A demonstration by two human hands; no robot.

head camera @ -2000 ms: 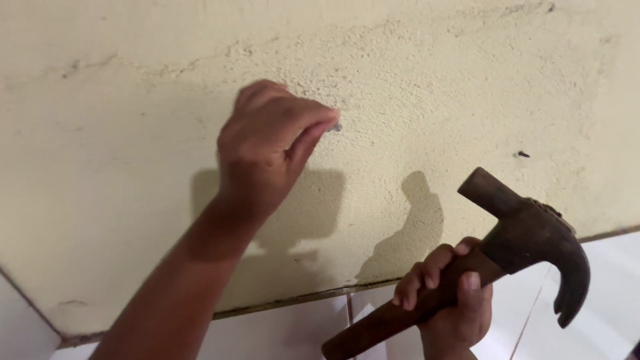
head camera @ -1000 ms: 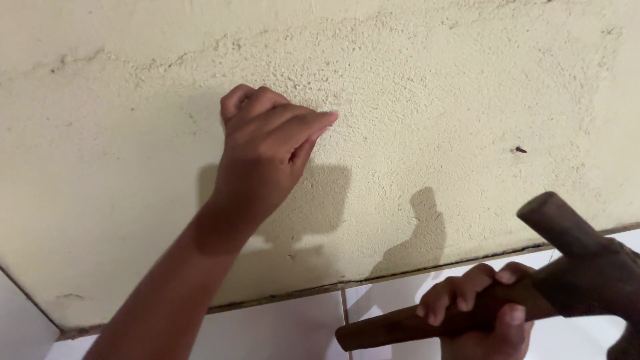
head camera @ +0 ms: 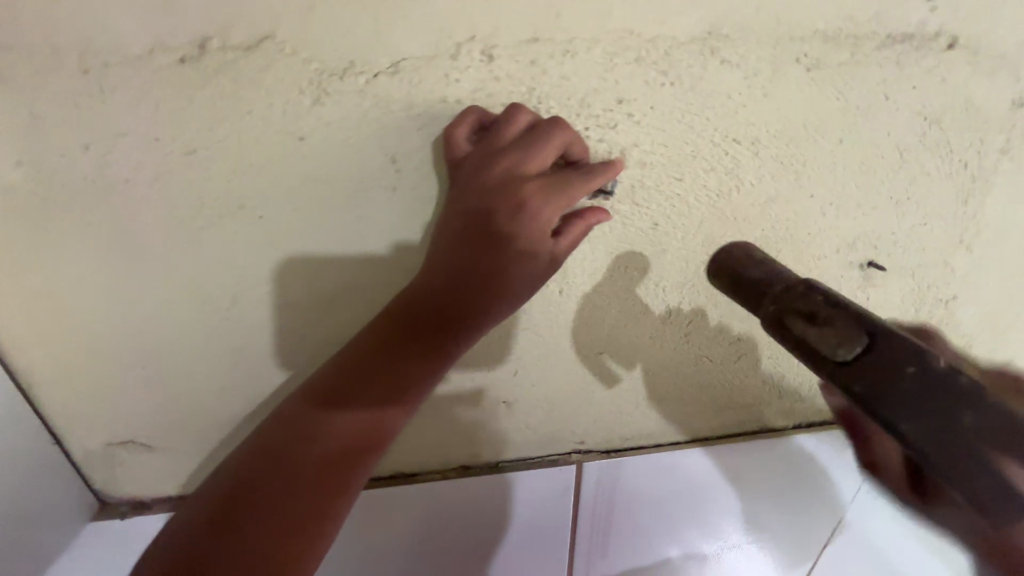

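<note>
My left hand (head camera: 520, 200) rests against the rough cream-painted wall (head camera: 336, 184), its thumb and index finger a little apart around a small grey metal piece (head camera: 606, 190) at the wall; most of that piece is hidden, so its kind is unclear. At the lower right my right hand (head camera: 888, 456), partly blurred, grips a claw hammer (head camera: 824, 320) with a dark, worn head. The hammer's round striking face points up and left, towards the left hand but apart from it. The claw is hidden from this angle.
A small dark nail (head camera: 876, 266) sticks out of the wall at the right, above the hammer. White glossy tiles (head camera: 664, 496) run below the wall's dark bottom edge, with another white surface (head camera: 32, 480) at the left corner.
The hammer has turned in my right hand, so its striking face now points towards my left hand. My left thumb and index finger have parted, where they were pinched together before.
</note>
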